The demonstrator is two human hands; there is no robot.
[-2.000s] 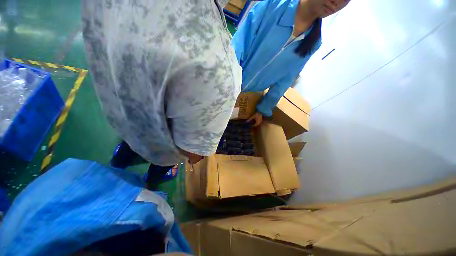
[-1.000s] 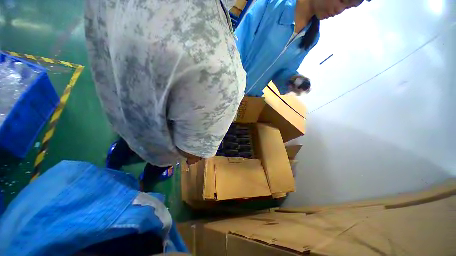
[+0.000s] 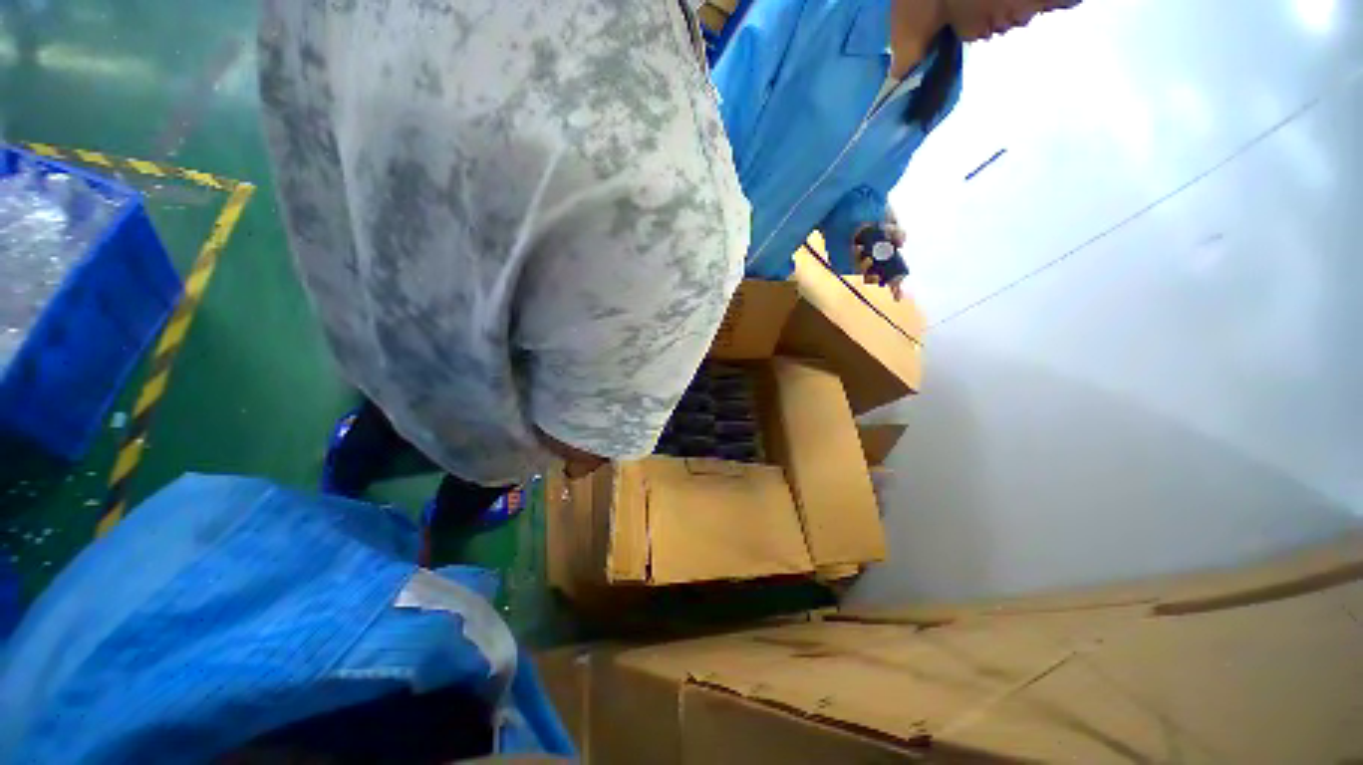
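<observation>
Neither of my hands shows clearly; a blue sleeve or garment fills the lower left, with no hand visible. In front of me an open brown carton holds rows of black parts. A person in a grey-white patterned top stands over its left side, one hand at its left edge. A second person in a blue jacket stands behind it and holds a small black part with a pale round face.
A taped carton stands behind the open one. Large brown cartons lie along the bottom right. A blue crate with clear plastic is at the left, by yellow-black floor tape. A white wall is at the right.
The blue-jacketed person's hand has left the open carton and now holds a small black part above the taped carton. The view has shifted slightly.
</observation>
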